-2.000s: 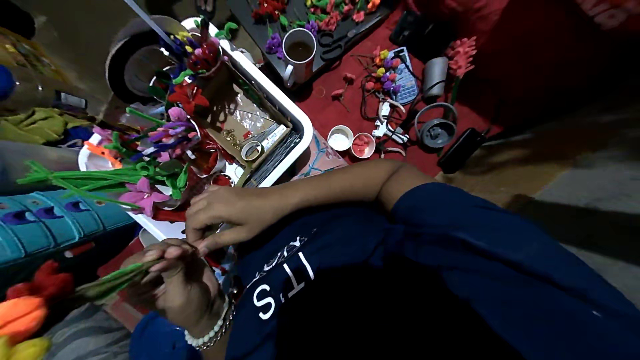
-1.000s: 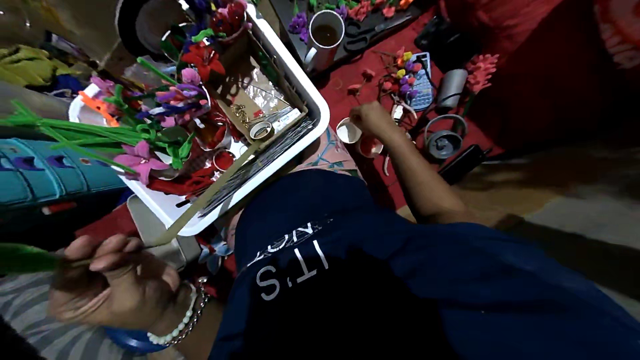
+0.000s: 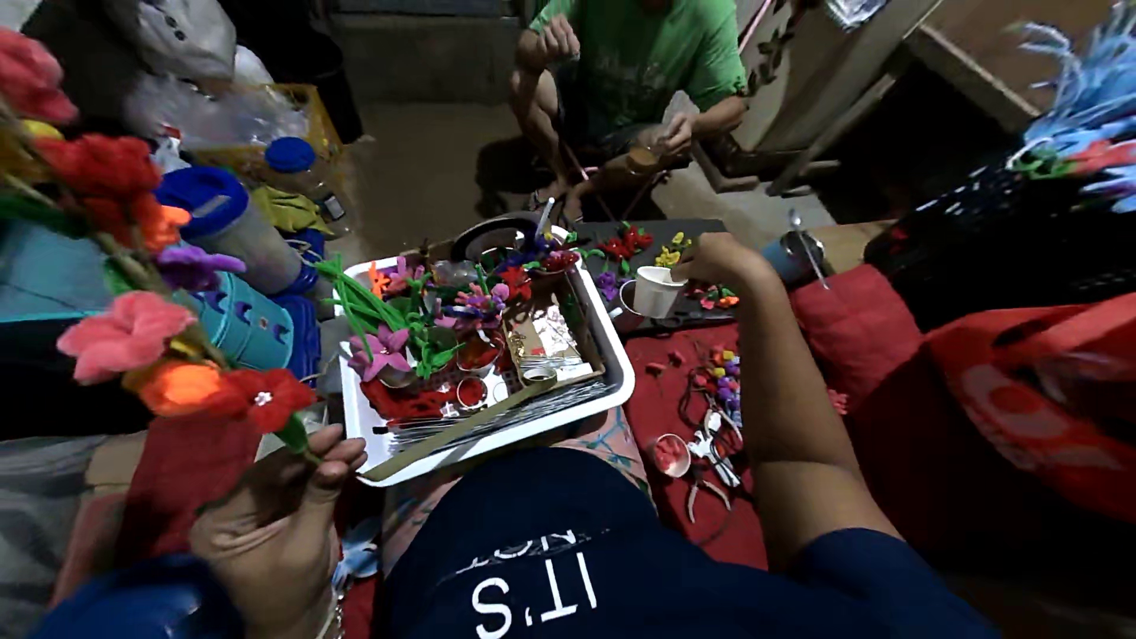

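My left hand (image 3: 280, 515) holds a stem of fuzzy pipe-cleaner flowers (image 3: 129, 337) between thumb and fingers at the lower left. A strip of green-brown floral tape (image 3: 453, 432) runs from near that hand across the white tray to its roll (image 3: 539, 376). My right hand (image 3: 723, 260) is at the rim of a white mug (image 3: 658, 292) beyond the tray's right corner; its fingertips are partly hidden, so whether they grip anything is unclear. The white tray (image 3: 619, 355) bears pipe-cleaner flowers, wires and small cups.
On the red cloth (image 3: 652, 395) lie pliers (image 3: 707, 499), a paper cup of pink pieces (image 3: 671, 455) and bead-like flowers. Another person (image 3: 635, 80) in a green shirt sits across. Lidded jars (image 3: 232, 229) stand left of the tray. A dark board (image 3: 692, 232) holds more flowers.
My right hand has moved from the small cups on the red cloth to the white mug. The view has swung up, showing the other person and the flowers on my left hand's stem.
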